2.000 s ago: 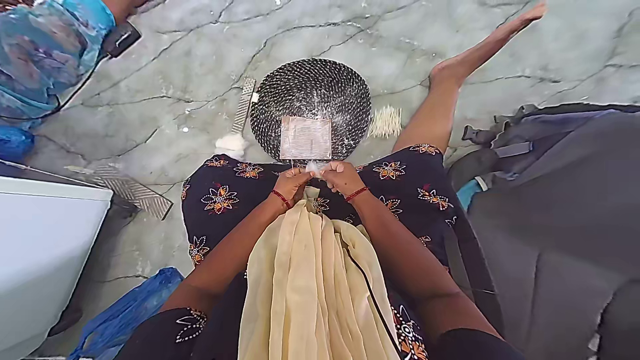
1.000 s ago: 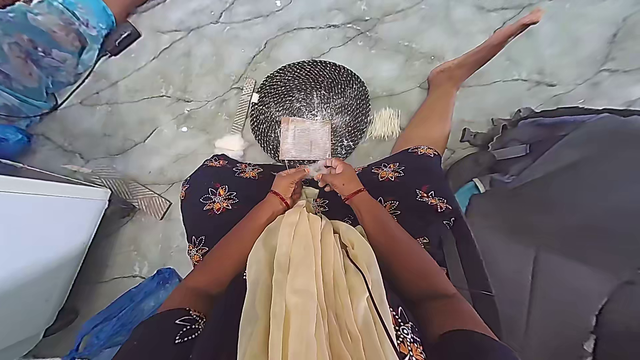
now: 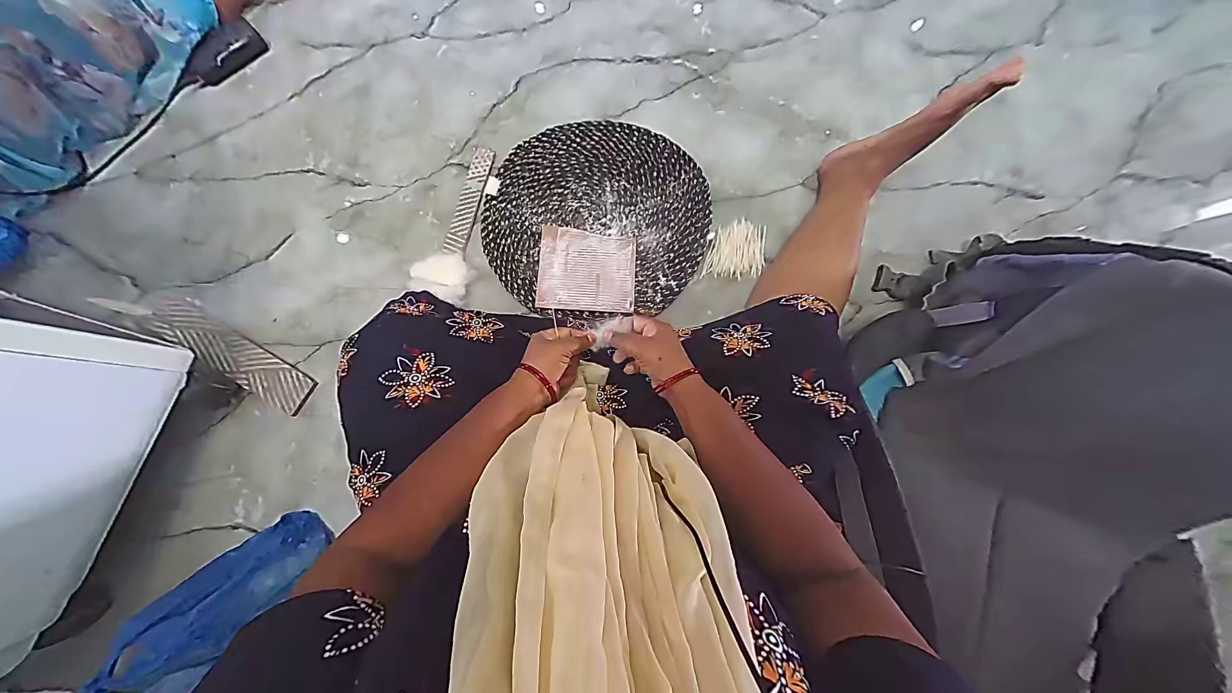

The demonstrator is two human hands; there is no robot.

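Just above my lap, my left hand and my right hand pinch a small tuft of white cotton between them. A thin stick stands up beside my left fingers. Beyond them lies a round black-and-white woven mat, dusted with white powder or fibre. A small flat ridged board rests on its near part. Right of the mat is a bundle of thin cream cotton wicks. To its left, a wad of cotton touches the lower end of a patterned strip.
A white box-like object stands at the left, near another patterned strip and a blue plastic bag. Grey fabric or a bag lies at the right. Another person's blue clothing shows at the upper left, beside a black object.
Both hands stay close together at the lap, with small finger movements on the cotton. More of the white tuft shows between them than two seconds ago.
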